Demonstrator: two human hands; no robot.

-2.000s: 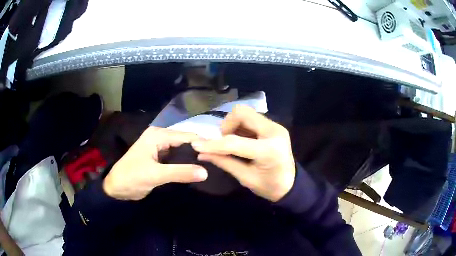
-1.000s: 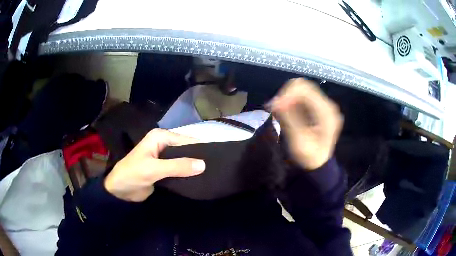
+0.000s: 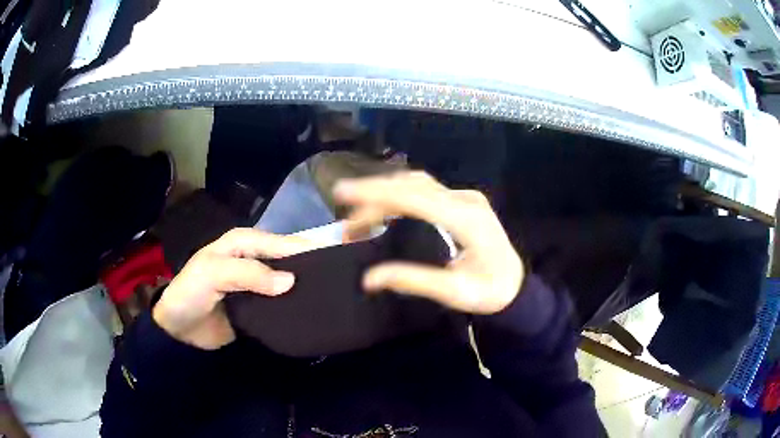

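Observation:
A dark brown fabric panel [image 3: 308, 308] lies over my lap, its upper edge raised between my hands. White backing [image 3: 299, 201] shows behind that edge. My left hand [image 3: 218, 287] grips the panel's left part, thumb on the front and fingers behind. My right hand [image 3: 453, 248] is at the panel's right part, thumb and fingers spread apart around the upper edge; its fingertips are blurred, and I cannot tell whether they touch the cloth.
The white table [image 3: 342, 34] has a grey ruler tape [image 3: 342, 91] along its front edge. Black thread snips [image 3: 592, 24] and a white vented box [image 3: 684, 56] are at its right. Dark cloth [image 3: 710, 291] hangs at right. Red cloth [image 3: 137, 272] and white cloth [image 3: 64, 359] are at left.
My right hand has come back from the raised right corner of the panel to its upper middle, with fingers spread. My left hand still holds the panel, slightly further left.

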